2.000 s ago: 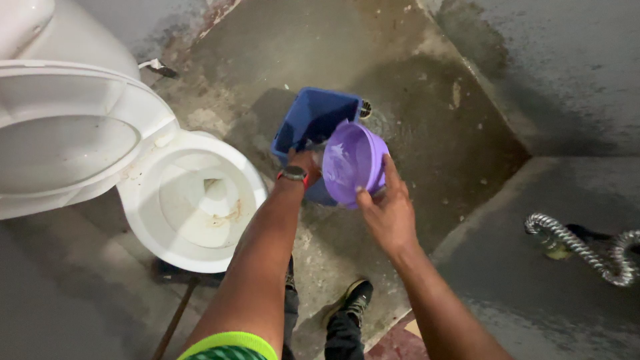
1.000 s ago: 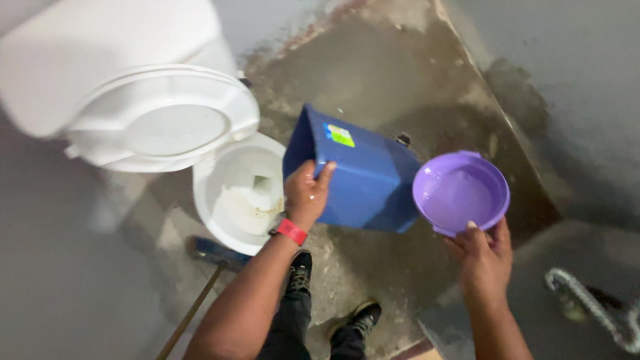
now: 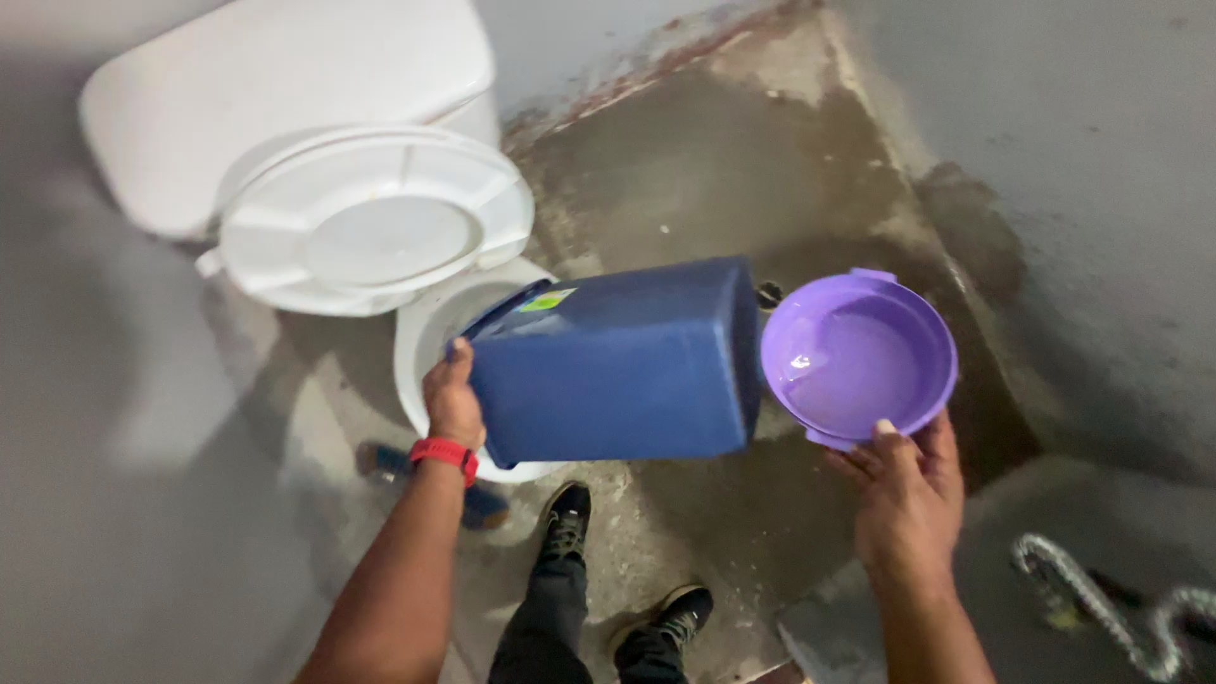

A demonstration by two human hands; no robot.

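My left hand [image 3: 454,401], with a red watch band at the wrist, grips the rim of a blue plastic bin [image 3: 617,370]. The bin lies tipped on its side in the air, its mouth facing left over the bowl of a white toilet [image 3: 415,380]. Its inside is hidden from view. In my right hand [image 3: 907,494] is a purple plastic bowl [image 3: 860,361] with small tab handles, held by its near edge to the right of the bin's base. A shiny wet patch shows inside the bowl.
The toilet lid [image 3: 380,223] and white cistern [image 3: 294,104] are at upper left. A brush head [image 3: 484,506] lies on the floor by the toilet. The concrete floor [image 3: 684,180] looks wet, with a drain [image 3: 769,295] beyond the bin. A ribbed metallic hose [image 3: 1083,594] is at lower right.
The bin, upright on the floor two seconds ago, is lifted and tipped with its mouth over the toilet bowl. The purple bowl, earlier above the bin, is now at its right. The view has shifted.
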